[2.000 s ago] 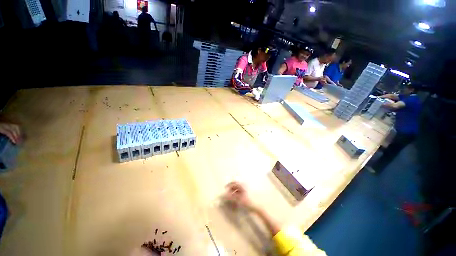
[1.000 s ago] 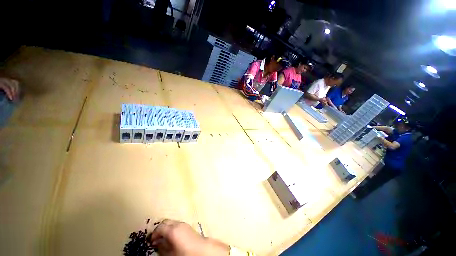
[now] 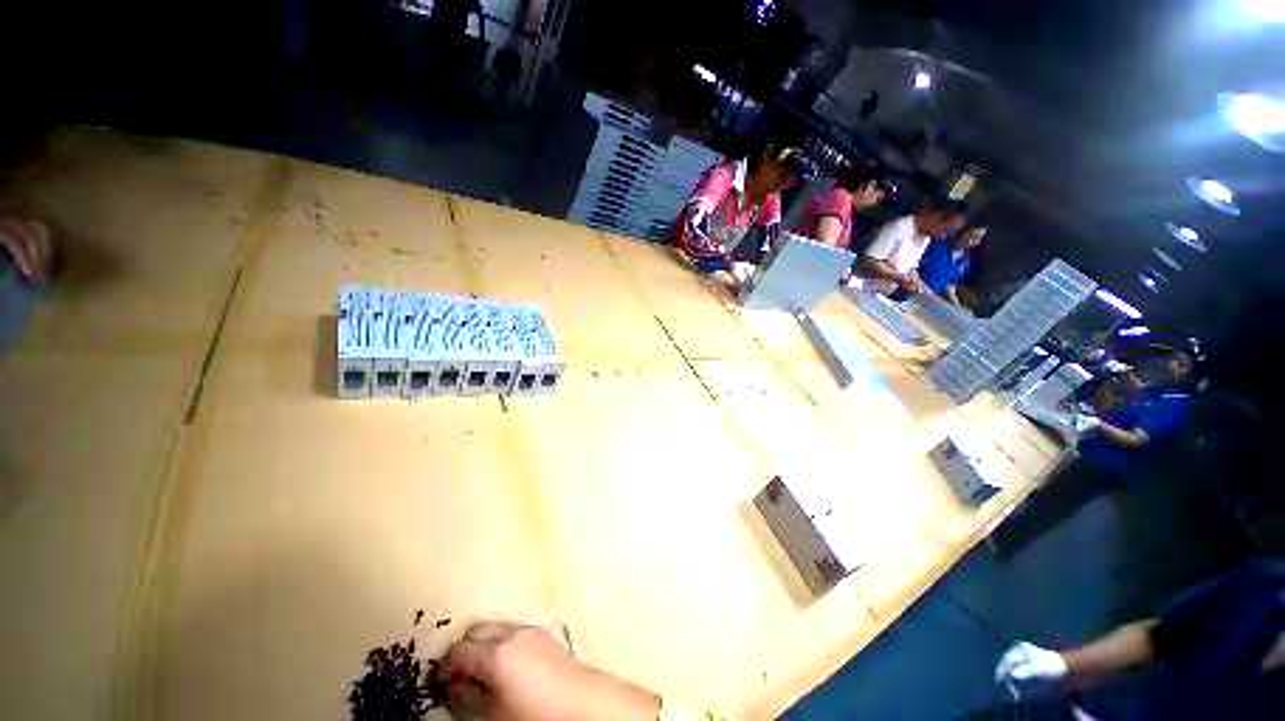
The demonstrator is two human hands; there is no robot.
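Observation:
My right hand (image 3: 510,673), bare, reaches in from the bottom edge with a bit of yellow at the wrist. Its fingertips touch the right side of a loose pile of small black screws or plugs (image 3: 388,685); whether they pinch any is hidden. A few black bits lie just above the pile. My left hand is out of the picture. A row of light grey housings (image 3: 444,327) stands side by side at centre left, slotted faces up, square openings towards me. A separate grey housing (image 3: 803,534) lies to the right.
Another housing (image 3: 963,472) lies near the right table edge. Beyond are panels (image 3: 798,273), a tall ribbed stack (image 3: 1015,331) and several workers. Another person's hand (image 3: 26,247) shows at far left. A white-gloved hand (image 3: 1030,662) is at lower right.
My right hand has moved left from the open cardboard to the black pile and stays there. The view has tilted. A person with a white glove has come in at lower right.

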